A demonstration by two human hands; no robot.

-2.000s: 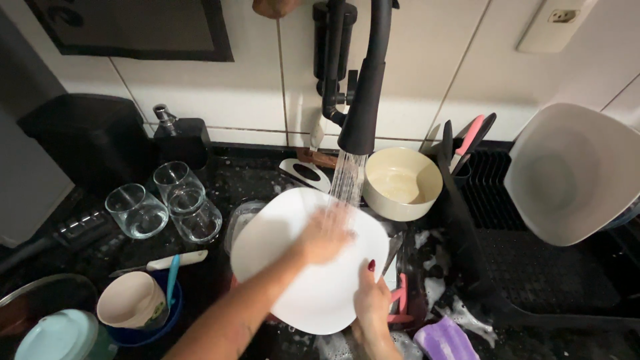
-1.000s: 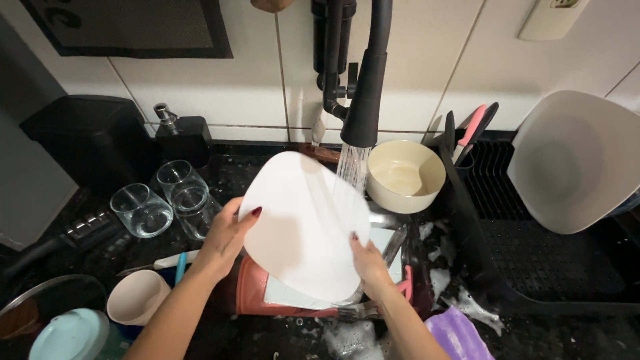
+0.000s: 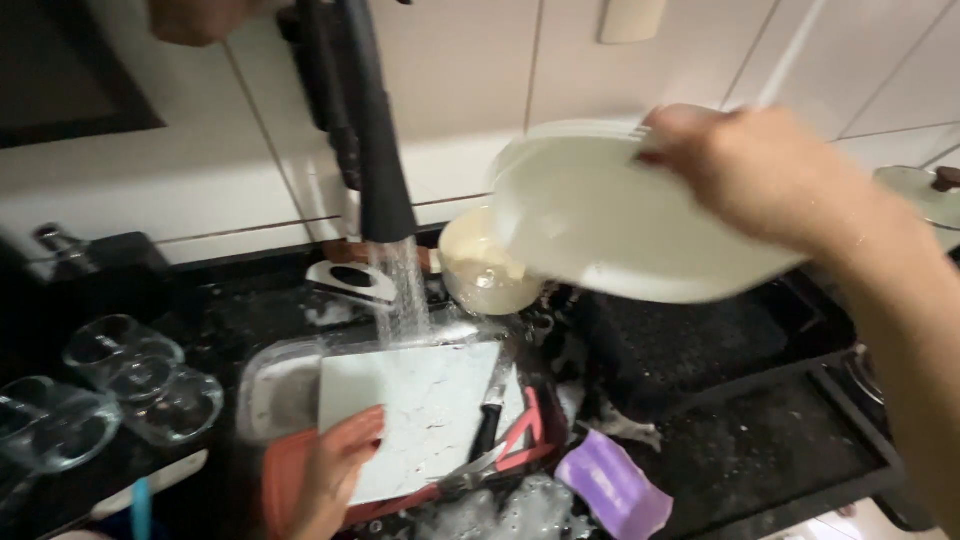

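Observation:
My right hand (image 3: 750,172) grips the edge of a white plate (image 3: 622,217), tilted and blurred, above the black dish rack (image 3: 705,352). It partly covers a cream pot (image 3: 487,262). Low in the sink area my left hand (image 3: 337,457) is over the left edge of a white cutting board (image 3: 420,412); whether it touches or grips the board cannot be told. A black-handled knife (image 3: 487,427) and pink-handled scissors (image 3: 525,435) lie at the board's right. Under the board is a red container (image 3: 289,480). Water runs from the black faucet (image 3: 386,195) onto the board's back edge.
Drinking glasses (image 3: 165,405) stand at the left, near a dark soap dispenser (image 3: 112,259). A clear container (image 3: 281,390) is left of the board. A purple sponge (image 3: 615,487) lies on the right among suds. A glass lid (image 3: 907,191) is at the far right.
The plate was held in both hands by the faucet; now my right hand alone has it, further right. My left hand has let go and moved down to the board. The view has shifted right.

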